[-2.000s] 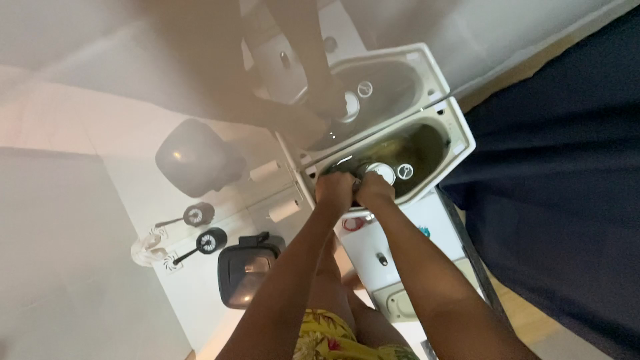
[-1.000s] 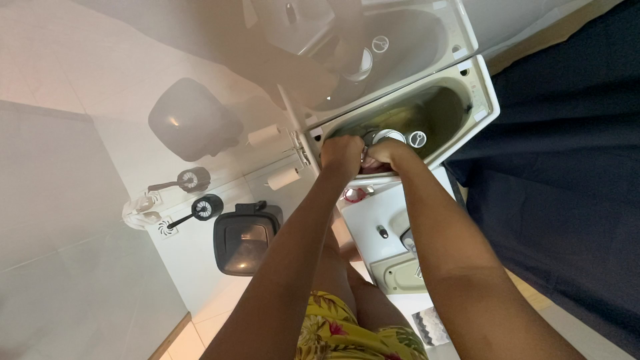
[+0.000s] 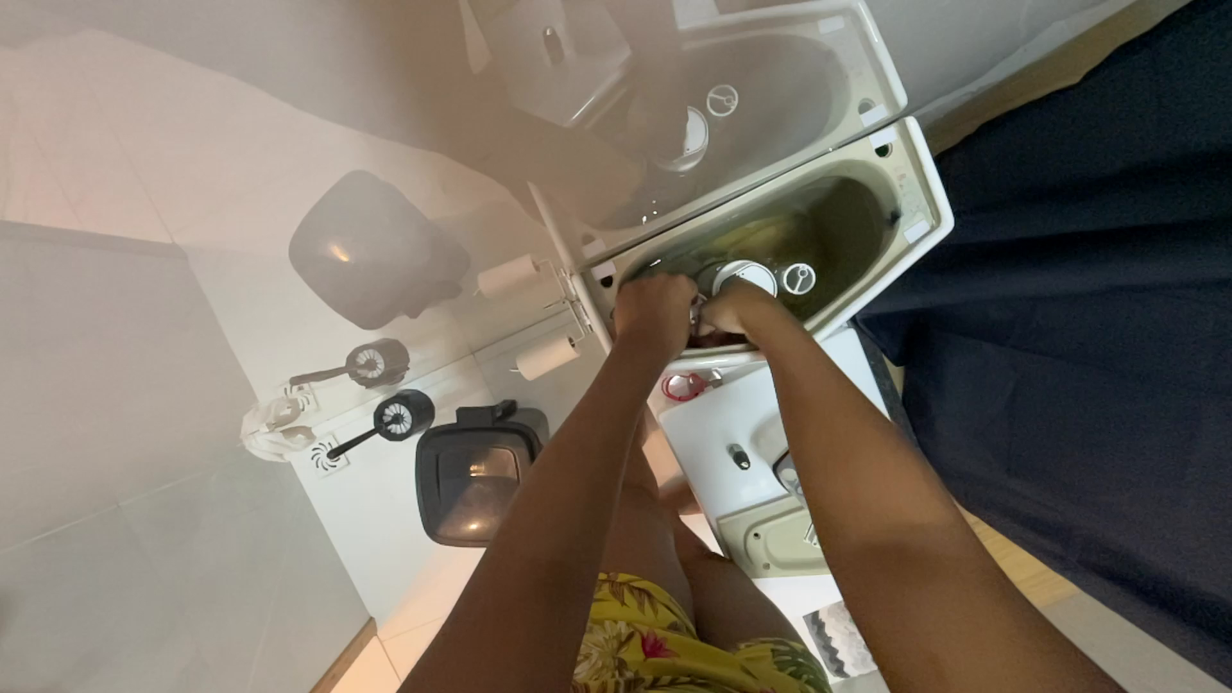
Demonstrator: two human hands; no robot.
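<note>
An uncovered toilet cistern [image 3: 914, 255] stands below my head, with water and white flush valve parts in its basin. Both my hands reach into its near left part. My left hand [image 3: 656, 306] is bent over a small part that its fingers mostly hide. My right hand [image 3: 736, 310] meets it from the right, fingertips low beside the same spot, just in front of the round white flush valve top [image 3: 746, 277]. Right of that top is a small white ring-shaped part [image 3: 799, 279]. What the fingers grip cannot be made out.
The cistern lid [image 3: 770, 539] lies on a white surface with a small dark object [image 3: 738, 456]. A red-rimmed round item [image 3: 683, 387] is beside the cistern. Left are a toilet paper roll [image 3: 547, 356], a black bin [image 3: 476, 481] and a toilet brush [image 3: 402, 416]. A dark curtain [image 3: 1078, 289] hangs right; a glossy wall reflects everything.
Both hands stay together in the near left part of the cistern, with only small shifts of the fingers. The view has shifted somewhat.
</note>
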